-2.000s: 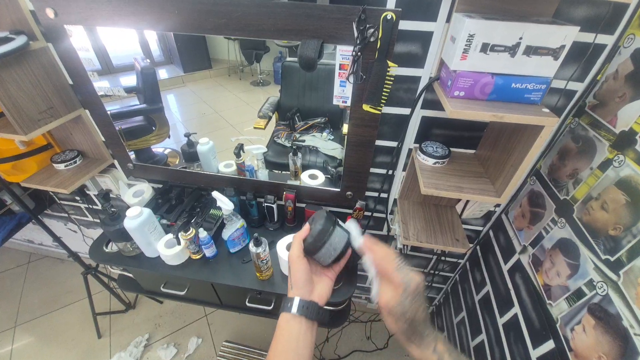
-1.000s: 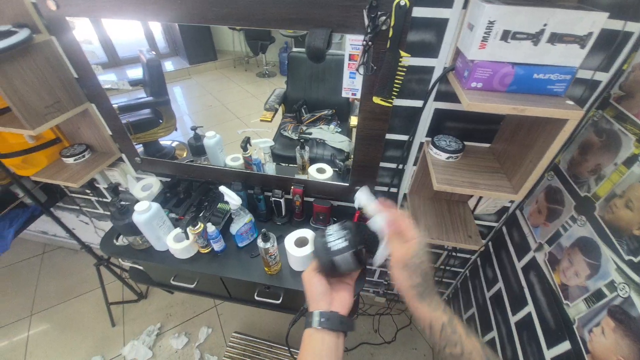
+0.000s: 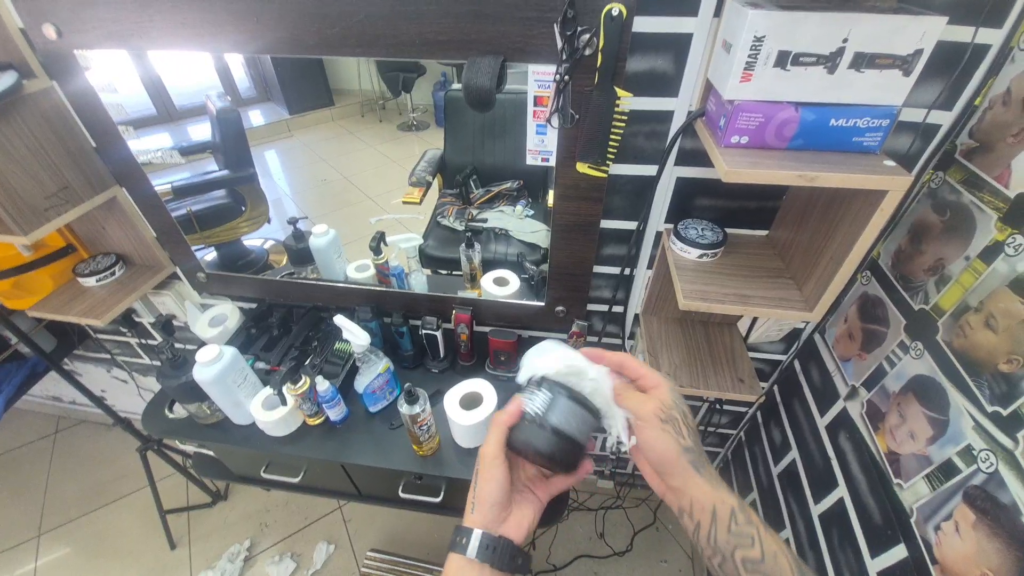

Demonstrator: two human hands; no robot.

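Observation:
My left hand, with a dark watch at the wrist, holds a round black jar above the front edge of the counter. Against the jar's upper right side lies a crumpled white paper tissue, gripped by my right hand. The jar is slightly blurred, and the marks on it cannot be read. Just left of the jar, a toilet paper roll stands on the black counter, beside a bottle of amber liquid.
A blue spray bottle, a white bottle and hair clippers line the counter under a mirror. At right, wooden shelves carry a round tin and boxes. A tripod stands left; cables hang below.
The tissue has moved from the jar's right side onto its upper edge. My left hand keeps hold of the jar throughout, and my right hand keeps the tissue.

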